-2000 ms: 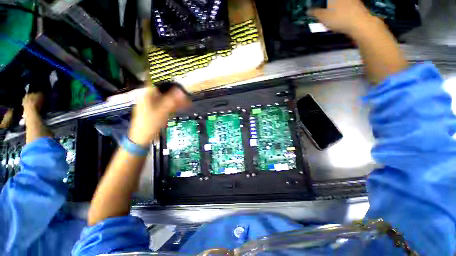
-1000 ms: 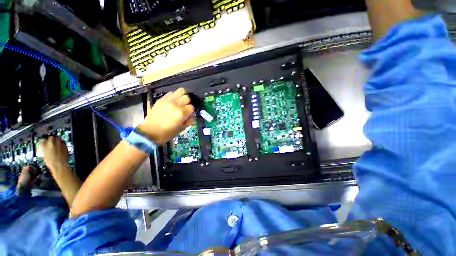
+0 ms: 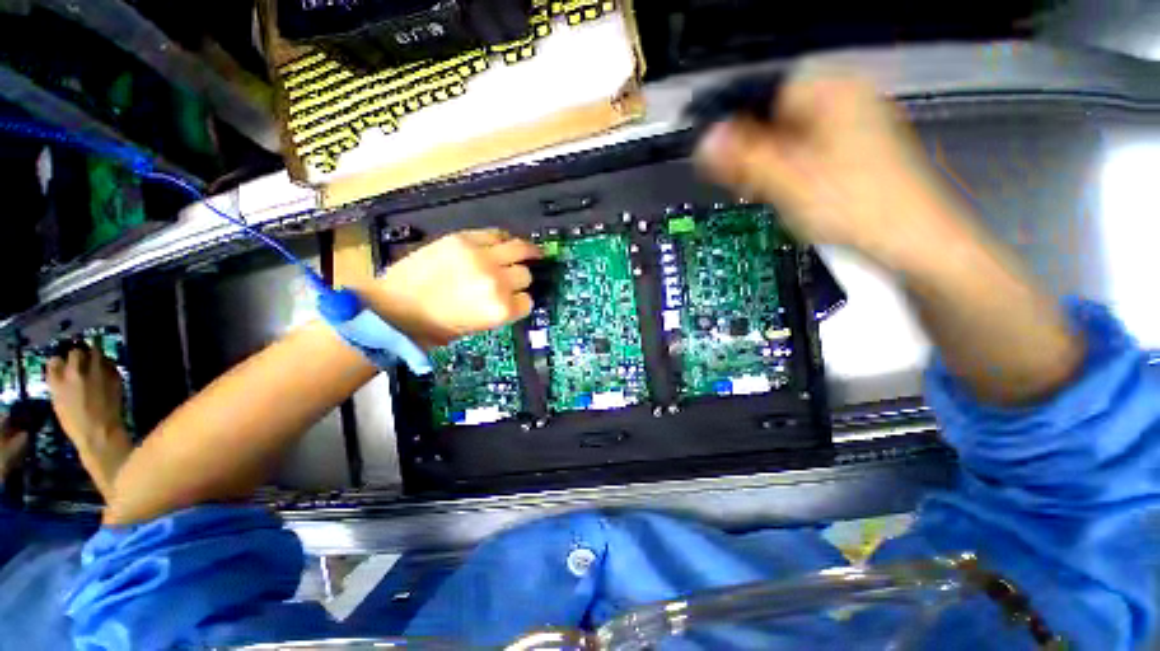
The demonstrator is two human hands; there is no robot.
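Three green circuit boards [image 3: 593, 324] lie side by side in a black carrier [image 3: 598, 441]. My left hand [image 3: 458, 290] is over the upper part of the left board, its fingertips at the top left of the middle board. Something dark shows under its fingers, mostly hidden. A blue wrist strap [image 3: 378, 336] with a coiled cord is on my left wrist. My right hand [image 3: 814, 159] is blurred, raised above the upper right of the carrier, with a black part [image 3: 738, 99] in its fingers.
A cardboard tray [image 3: 477, 163] with yellow-and-black components and a black bin [image 3: 394, 28] stands behind the carrier. A phone [image 3: 824, 290] is mostly hidden by my right arm. Another person's hand [image 3: 89, 397] works over boards at the far left. A metal rail [image 3: 560, 499] runs along the front.
My right hand has come back into view from the top right with a black part. My left hand has moved from above the carrier's left side down to the boards and slightly right.
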